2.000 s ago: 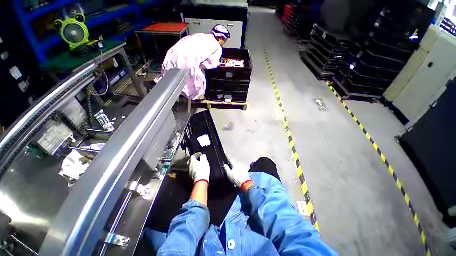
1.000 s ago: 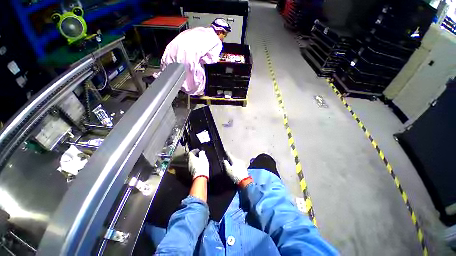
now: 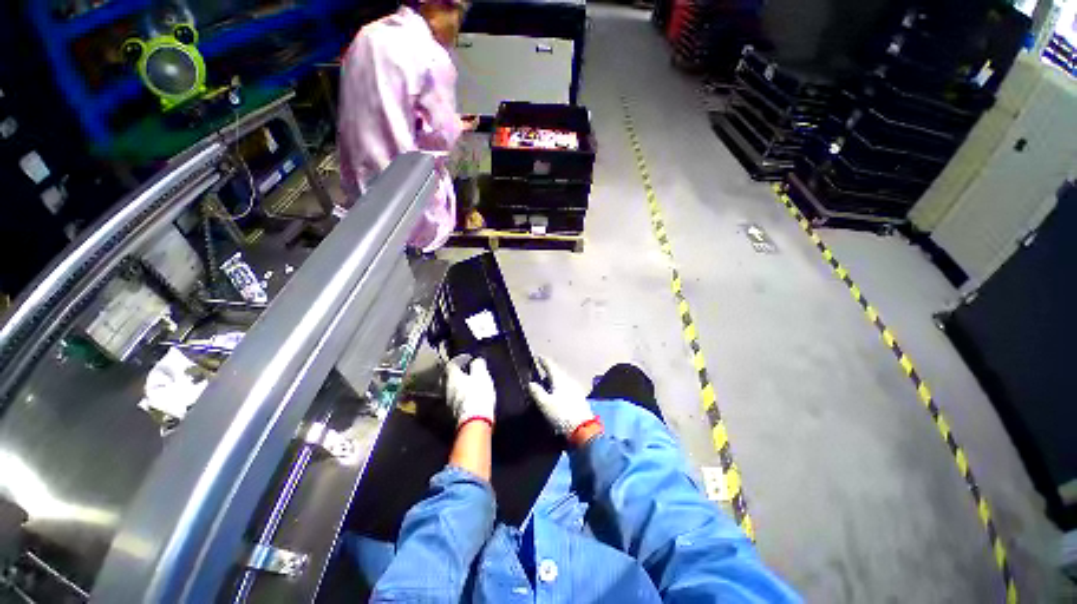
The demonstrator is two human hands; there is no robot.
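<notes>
A long black tote [image 3: 493, 309] with a small white label on its side rests at my lap, tilted away from me. My left hand [image 3: 472, 392], in a white knit glove with a red cuff, holds its left side below the label. My right hand [image 3: 561, 399], gloved the same way, holds its right edge. My fingertips are partly hidden against the dark tote. The inside of the tote cannot be made out.
A silver conveyor rail [image 3: 289, 342] runs along my left, with a metal table and white crumpled cloth [image 3: 177, 383] beyond it. Ahead, a person in pink [image 3: 399, 106] stands by stacked black totes [image 3: 541, 159] on a pallet. Dark stacked racks [image 3: 874, 130] stand right, past yellow-black floor tape.
The person in pink has straightened up from bending over the stacked totes and moved left, so the top tote's reddish inside shows more. My hands and the held tote have barely moved.
</notes>
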